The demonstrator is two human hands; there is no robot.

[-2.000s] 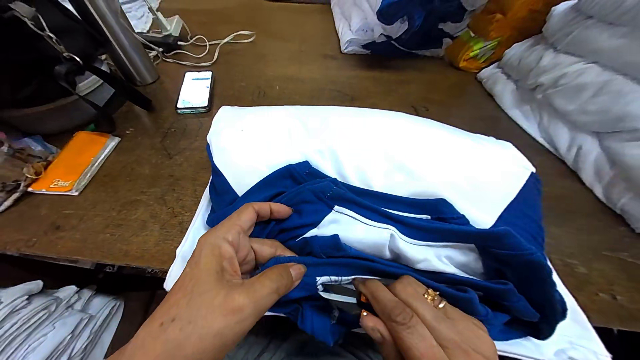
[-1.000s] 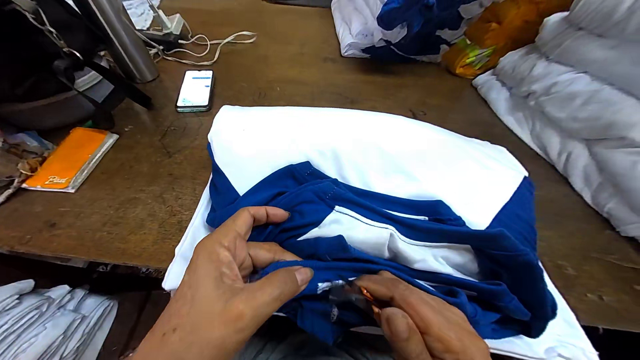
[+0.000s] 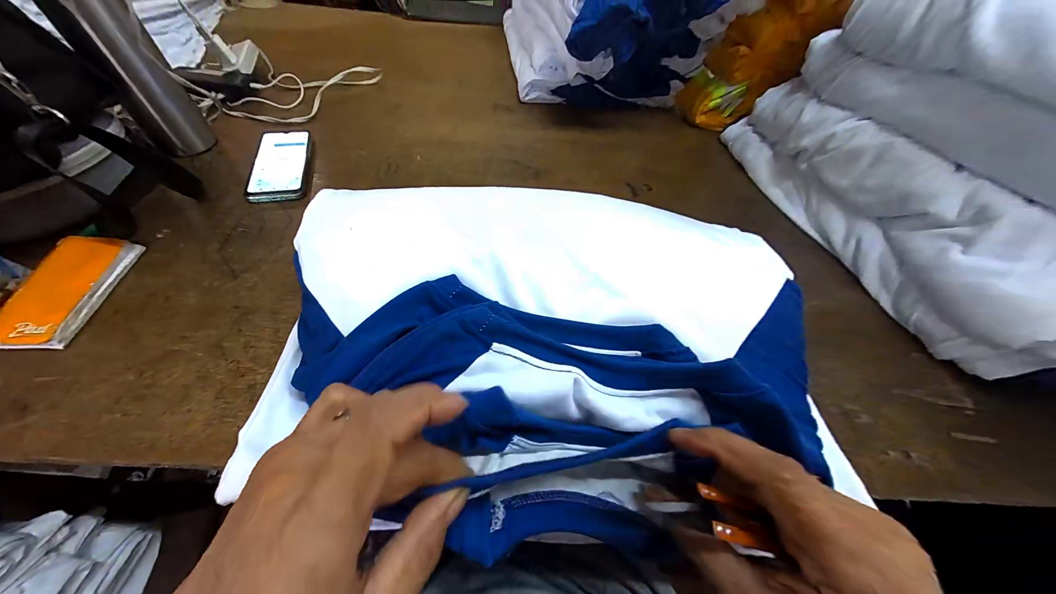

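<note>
Blue-and-white fabric garments [image 3: 528, 239] lie in a stack at the table's front edge. My left hand [image 3: 355, 487] pinches a blue neckband [image 3: 561, 516] of the nearest garment between thumb and fingers. Opposite it, my right hand [image 3: 800, 511] touches the upper edge of the same band with its index finger and holds a small tool with orange parts [image 3: 738, 520] in the palm side. The tool's metal end is blurred, so its kind is unclear. Stitching and a pale thread patch show on the inside of the band.
A phone [image 3: 280, 166], a steel bottle [image 3: 136, 74] and a white cable [image 3: 318, 95] are at the back left. An orange pad [image 3: 62, 285] lies at left. Grey-white cloth [image 3: 932, 190] is piled at right, beside an orange bag [image 3: 734, 74]. Folded cloth [image 3: 74, 553] sits low left.
The neckband is now spread between my hands, showing its inner seam. My right hand has moved right, and the tool's metal end has come away from the cloth edge near my left thumb.
</note>
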